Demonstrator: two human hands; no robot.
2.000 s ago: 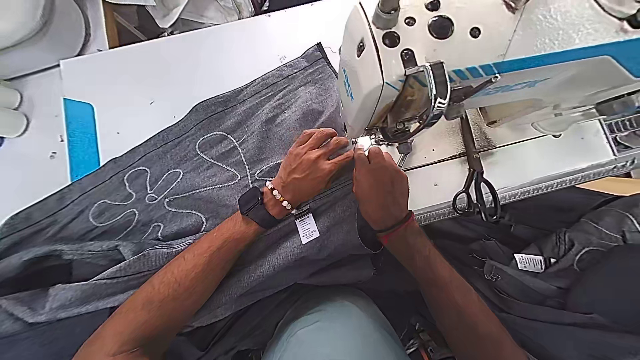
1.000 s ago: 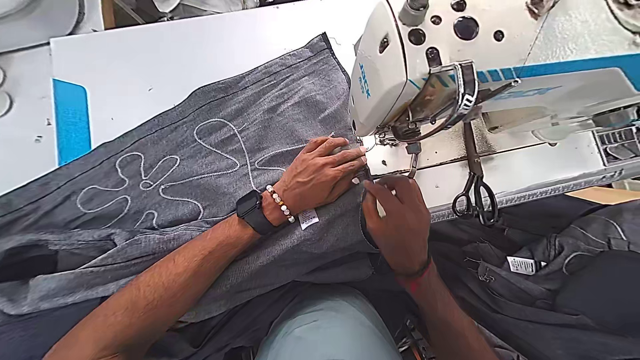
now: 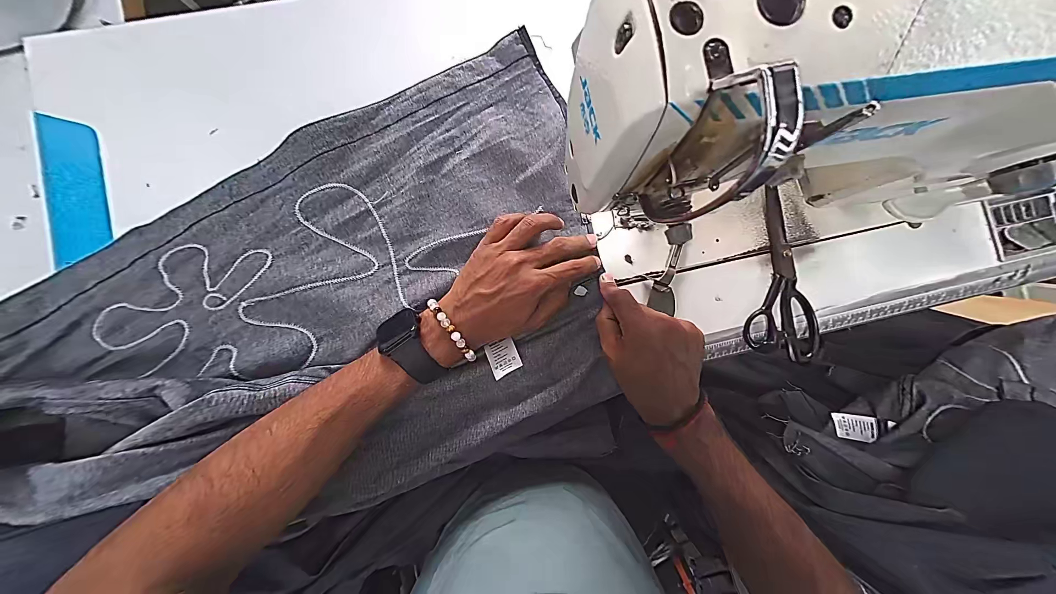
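Note:
A grey denim garment with light curving embroidery lies across the table, its narrow end at the needle area of a white Jack sewing machine. My left hand rests on the cloth near the edge, fingers stretched toward the presser foot. At the cloth's edge, just below those fingertips, my right hand pinches the fabric between thumb and fingers. A white label with writing shows on the garment beside my left wrist. The needle itself cannot be made out.
Black-handled scissors lie on the machine bed, right of my right hand. A measuring scale runs along the front edge of the table. More dark garments are heaped at the lower right. The white tabletop extends behind the cloth.
Compared with one second ago, my right hand has closed up, its thumb and fingers now together on the cloth edge. My left hand stays flat on the fabric.

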